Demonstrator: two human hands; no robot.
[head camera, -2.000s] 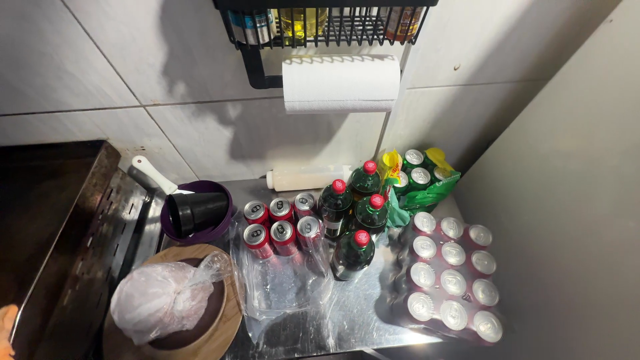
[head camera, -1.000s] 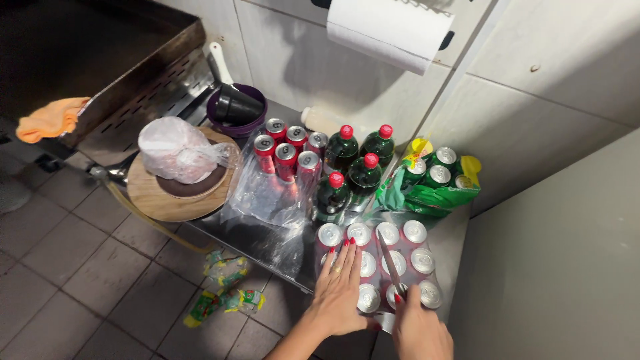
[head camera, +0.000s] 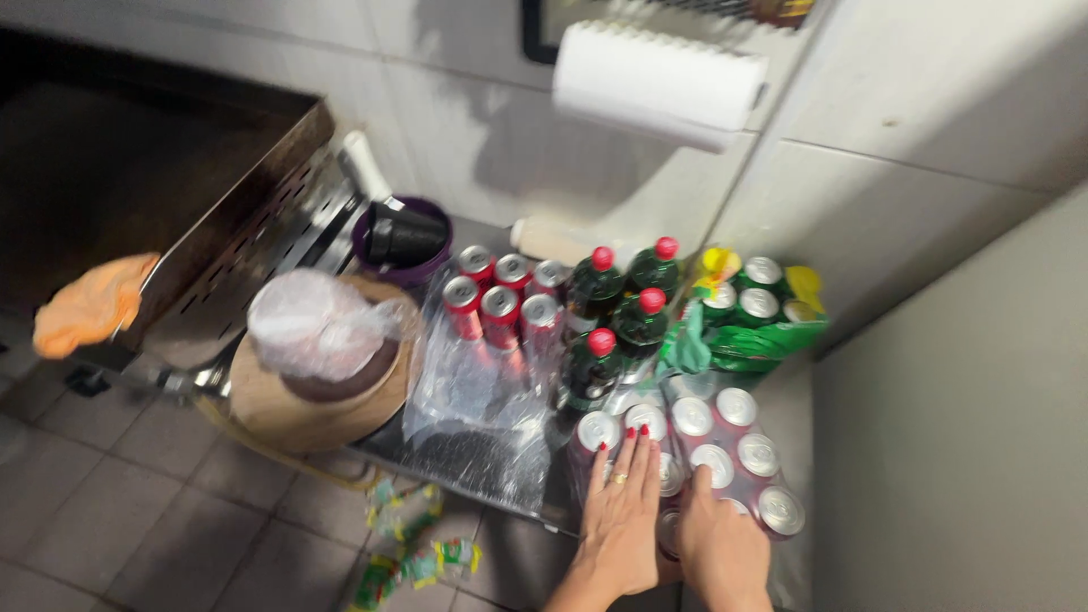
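Observation:
A shrink-wrapped pack of soda cans (head camera: 758, 455) lies on the metal counter at the lower right. My left hand (head camera: 623, 518) rests flat on the pack's left part, fingers slightly apart, with red nails and a ring. On the cans just right of it is my right hand (head camera: 722, 540), its index finger pointing forward and the others curled; whether it holds anything is hidden. Behind the pack stand several dark green bottles with red caps (head camera: 642, 316). Red cans in torn clear wrap (head camera: 500, 316) stand to their left, and green cans in a green wrapper (head camera: 756, 340) to their right.
A wooden board (head camera: 314, 425) bears a bowl and a plastic bag of food (head camera: 319, 327). Behind it is a purple tub (head camera: 425, 272) with a black container. A griddle (head camera: 212, 204) with an orange cloth (head camera: 93, 306) stands left. A paper towel roll (head camera: 654, 85) hangs above; wrappers (head camera: 416, 565) litter the floor.
Both hands, out of sight two seconds ago, are on the can pack. One second ago my right hand held a knife on the cans; the blade is no longer visible. The view has shifted.

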